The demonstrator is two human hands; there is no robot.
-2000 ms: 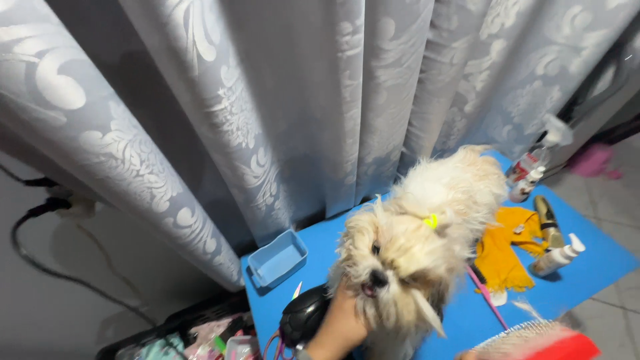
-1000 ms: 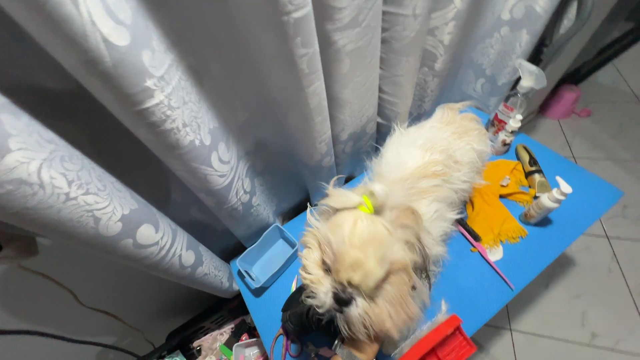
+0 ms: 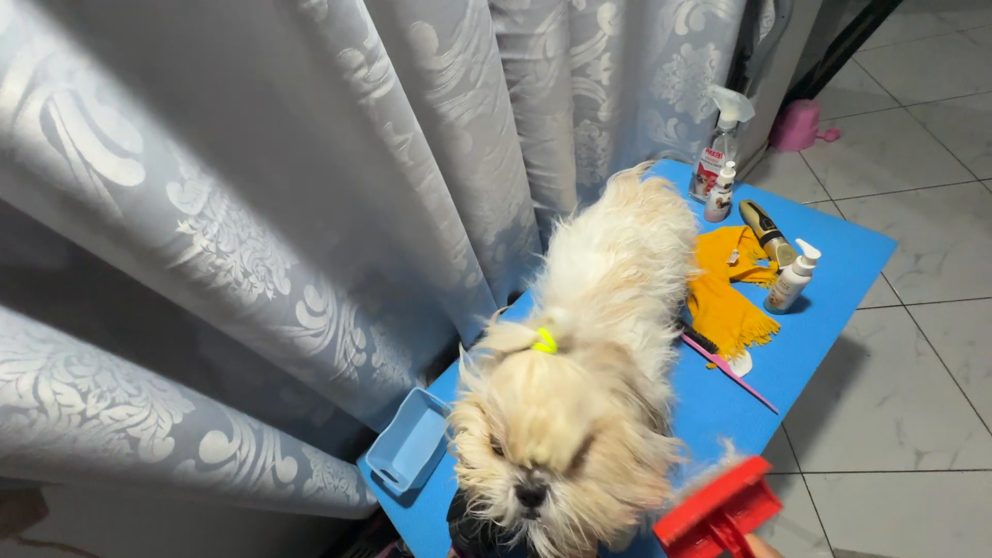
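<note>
A long-haired cream and white dog (image 3: 612, 256) stands on a blue tabletop (image 3: 837, 232), its head toward me and a yellow hair tie (image 3: 545, 341) around its topknot. At the bottom right, my right hand (image 3: 763, 547) shows only as fingertips, holding a red slicker brush (image 3: 717, 511) beside the dog's head. Loose pale hair clings to the brush's bristle side. My left hand cannot be made out; the dog's head and the frame's lower edge may hide it.
Right of the dog lie an orange cloth (image 3: 721, 298), hair clippers (image 3: 767, 232) and a pink-handled comb brush (image 3: 728, 368). A pump bottle (image 3: 792, 280), a smaller bottle (image 3: 720, 194) and a spray bottle (image 3: 713, 159) stand nearby. A blue basket (image 3: 411, 442) sits left, by the curtain (image 3: 434, 155).
Two seconds ago my left hand held the dog's chin; it no longer shows. The dog's head has lowered and faces me more. The red brush now shows its back. The view has shifted.
</note>
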